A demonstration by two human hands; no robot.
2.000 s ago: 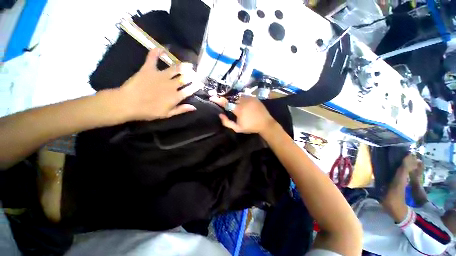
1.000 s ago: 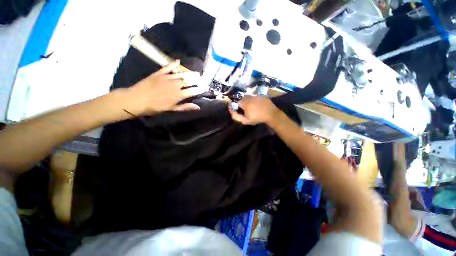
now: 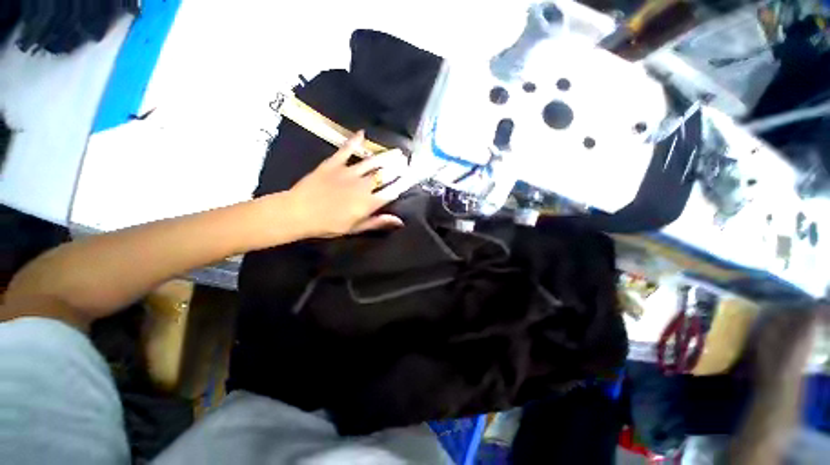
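The black garment panel (image 3: 428, 336) lies under the machine head and hangs over the table's front edge. Thin grey stitch lines show on its pocket piece (image 3: 400, 272). My left hand (image 3: 350, 191) lies palm down on the cloth, left of the needle area, fingers spread and pointing at the presser foot (image 3: 450, 195). A pale yellow ruler-like strip (image 3: 318, 123) lies on the cloth; its near end meets my fingers. The white sewing machine (image 3: 555, 145) stands over the cloth's right side; the needle is too blurred to make out. My right hand is not in view.
A black strip (image 3: 669, 186) drapes over the machine. Dark red scissors (image 3: 681, 341) lie at the table's right end. Blue tape (image 3: 136, 68) is on the tabletop at left, with a dark cloth heap (image 3: 68, 23) beyond. Another person's blurred arm (image 3: 778, 390) is at the right edge.
My right hand has left the cloth by the needle and gone out of view. My left hand stays on the cloth and strip. The view has shifted, so the scene sits further right and lower.
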